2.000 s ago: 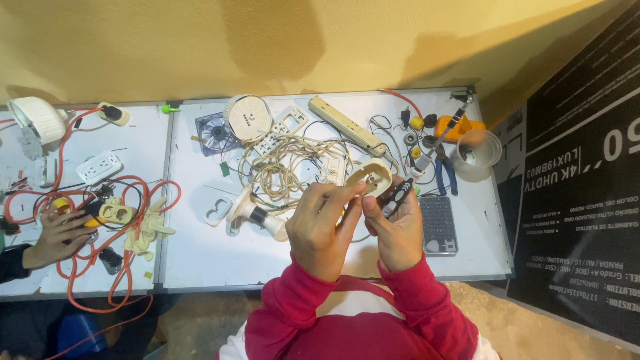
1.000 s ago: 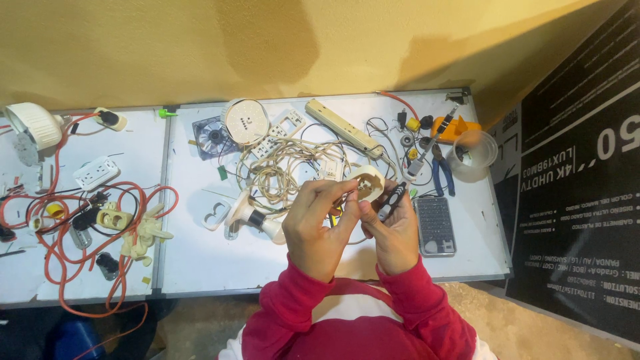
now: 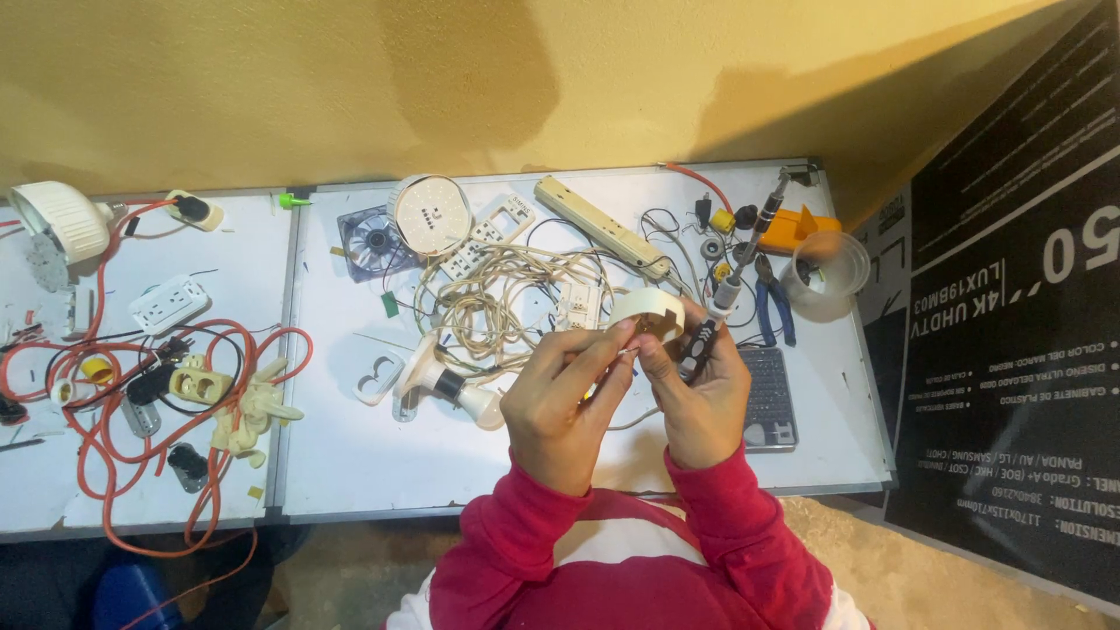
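Note:
My right hand holds a cream plastic housing, its hollow side towards me, and also a screwdriver with a black and grey handle, its shaft pointing up and away. Thumb and fingers of my left hand pinch a small thin piece, perhaps a wire end, at the housing's lower edge; the fingers hide most of it. Beyond my hands lie a tangle of beige cable and a white socket plate. A white bulb in a lamp holder lies left of my left hand.
Behind are a cream power strip, a computer fan and a round LED panel. Blue-handled pliers, a clear plastic cup and a black tray lie right. Orange cord covers the left table; a large printed carton stands right.
The housing has tilted in my hands, and the screwdriver's shaft now points upward more plainly. Another person's hand, at the left table two seconds ago, is out of view.

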